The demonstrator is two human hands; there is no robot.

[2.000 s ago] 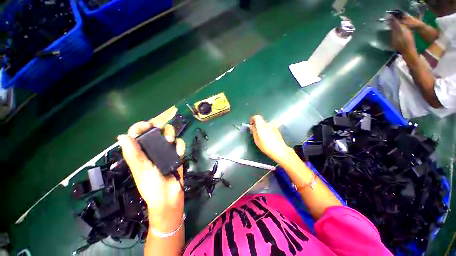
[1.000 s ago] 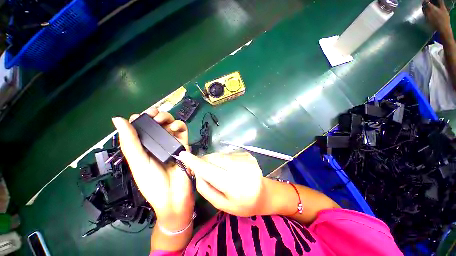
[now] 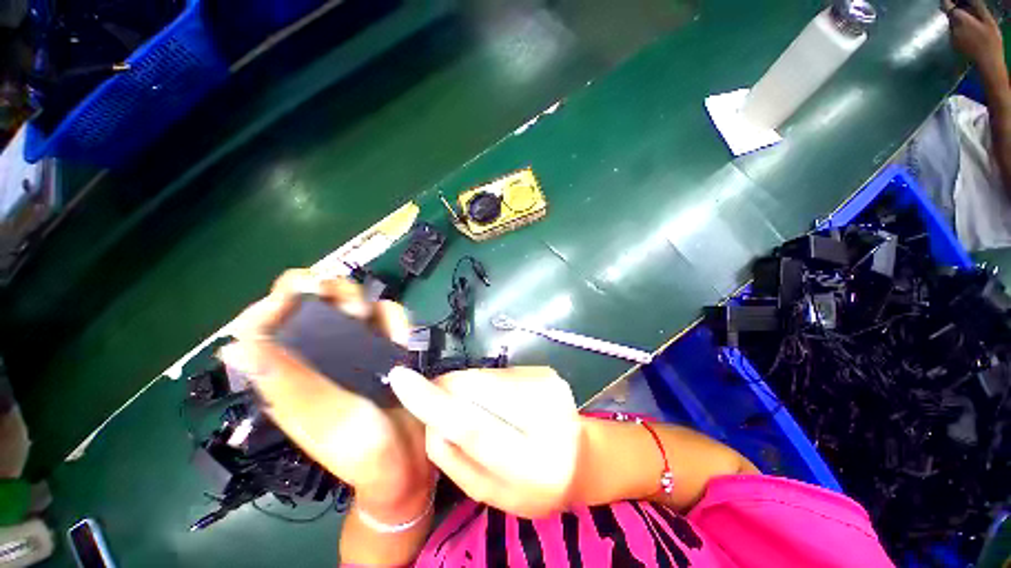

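Note:
My left hand (image 3: 333, 405) holds a black power adapter (image 3: 341, 348), palm up, fingers around its far side; both are blurred. My right hand (image 3: 499, 427) is at the adapter's near right end with its fingers closed together. A small pale tip shows at those fingertips; what it belongs to is hidden. A pile of black adapters and cords (image 3: 261, 455) lies below and left of my left hand. One adapter (image 3: 421, 250) lies beyond my hands. A white stick tool (image 3: 577, 338) lies on the green bench (image 3: 621, 255).
A blue crate (image 3: 765, 411) heaped with black adapters stands at the right. A yellow block (image 3: 521, 202) with a round black piece lies ahead. A white bottle (image 3: 807, 69) stands on white paper (image 3: 734, 124). A phone (image 3: 89, 544) lies lower left. Another blue crate (image 3: 133, 105) is upper left. A person's arm shows upper right.
My right hand has come from the bench by the stick tool to the adapter in my left hand. Since one second ago, the adapter has shifted slightly down and turned a little.

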